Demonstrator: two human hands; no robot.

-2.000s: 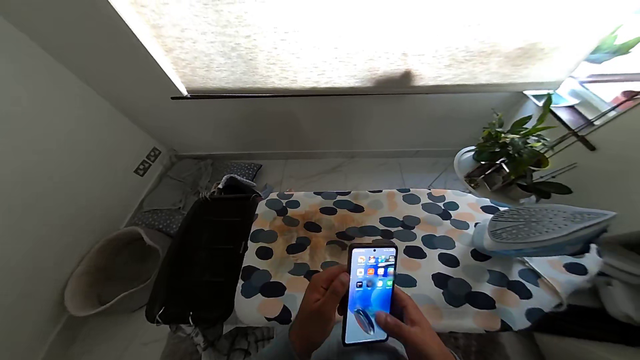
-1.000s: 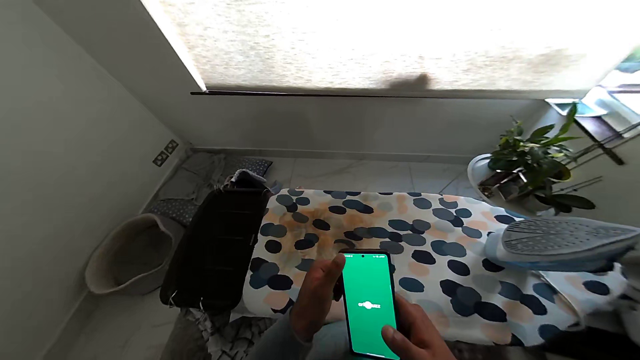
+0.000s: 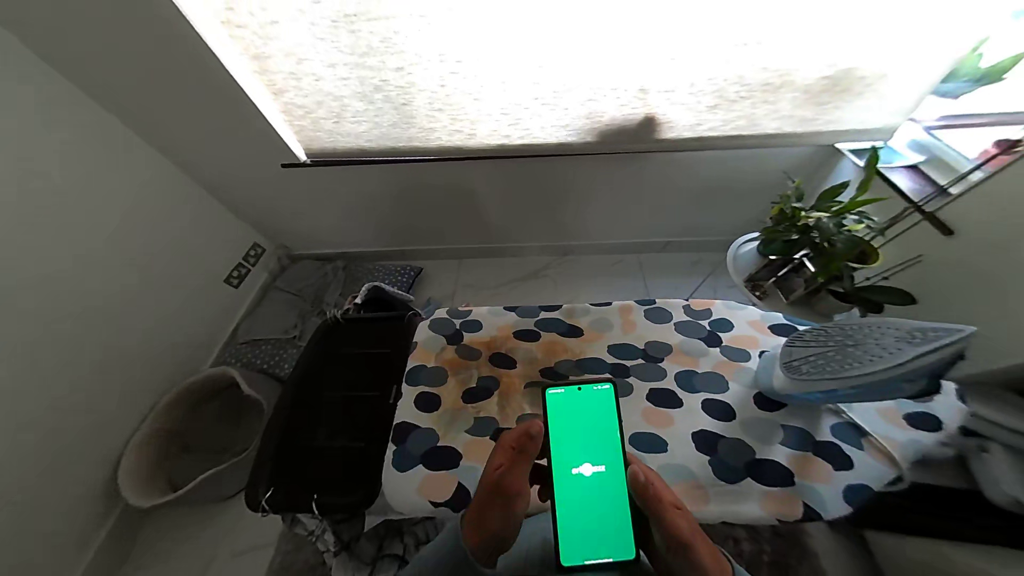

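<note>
A smartphone (image 3: 590, 472) with a green screen is held upright at bottom centre, above the near edge of an ironing board (image 3: 512, 376) with a spotted cover. My left hand (image 3: 506, 488) grips the phone's left edge, thumb along its side and the other fingers partly hidden behind it. On the opposite edge, my right hand (image 3: 668, 512) holds the phone with the thumb at its side. A steam iron (image 3: 868, 360) stands at the board's right end, its soleplate showing. The board's cover has a brownish stain left of the phone.
Left of the board is a black open case or rack (image 3: 340, 416), beside a soft fabric basket (image 3: 200, 436) on the floor. Potted plants (image 3: 824, 240) stand at the right near a metal rack. A roller blind (image 3: 520, 80) covers the window. Folded fabric lies at the right edge.
The phone's screen has gone from a page of app icons to plain green with a white logo. My right thumb has moved from over the screen to the phone's side.
</note>
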